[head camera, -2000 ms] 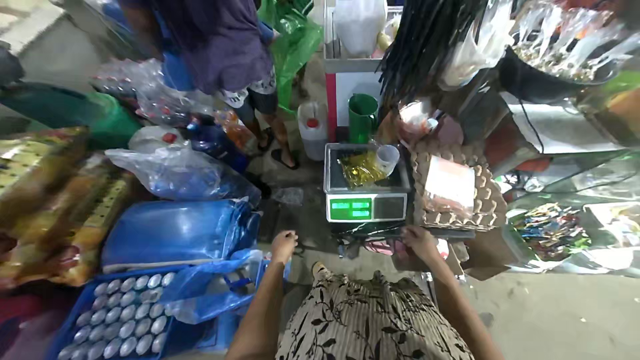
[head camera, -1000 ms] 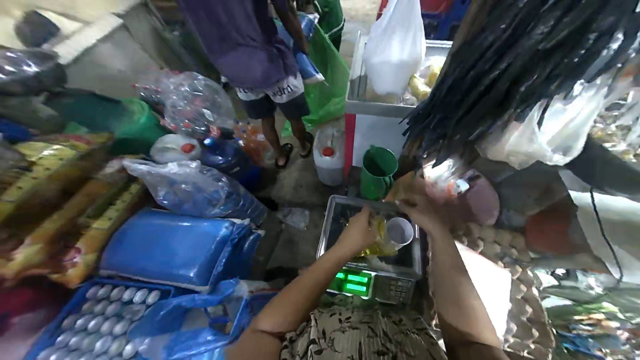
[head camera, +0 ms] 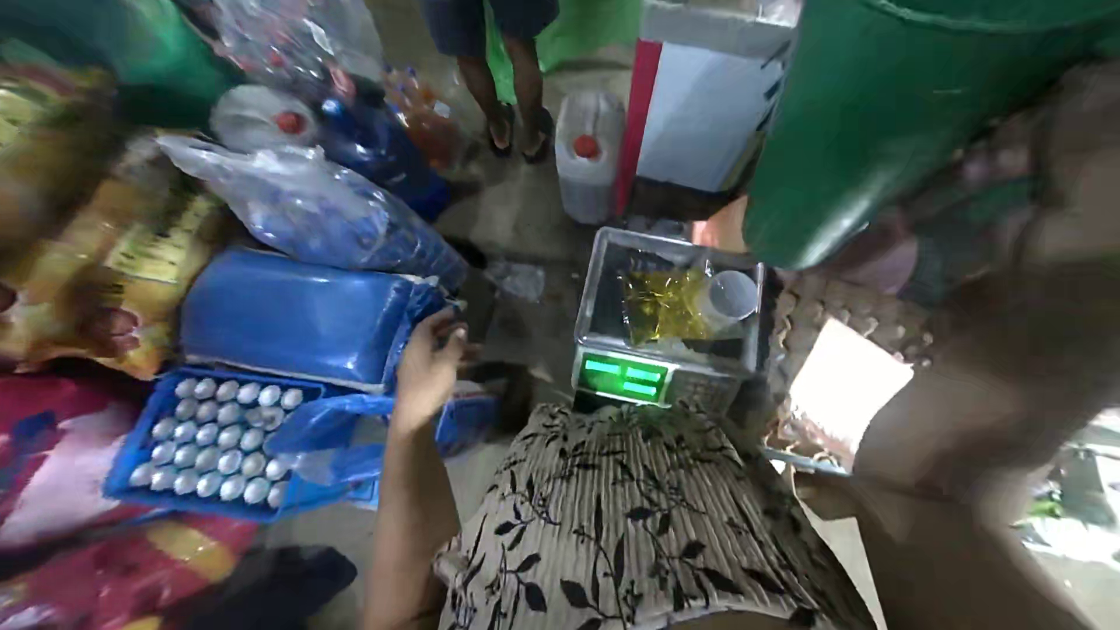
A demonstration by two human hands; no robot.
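Observation:
My left hand [head camera: 429, 359] hangs beside the corner of a blue plastic-wrapped bundle [head camera: 284, 315], fingers loosely bent, nothing held. At the upper right a green plastic jug [head camera: 884, 122] looms close to the camera. My right hand [head camera: 1072, 149], blurred and partly cut off, appears to be at the jug's right side; its fingers are not distinct. A digital scale [head camera: 625, 378] with a green-lit display stands in front of my patterned clothing. On its metal tray lie a clear bag with yellow contents [head camera: 662, 302] and a translucent plastic cup [head camera: 730, 296].
Left are a blue tray of eggs [head camera: 302, 500], a bag of blue items [head camera: 324, 210] and yellow packs [head camera: 140, 262]. A jerrycan with a red cap [head camera: 589, 166] stands beyond the scale, near a person's legs [head camera: 507, 87]. Cardboard egg trays [head camera: 805, 306] lie right.
The green jug has left its place behind the scale and is now close to the camera. My left hand has moved from the scale tray to the left. The view has tilted down.

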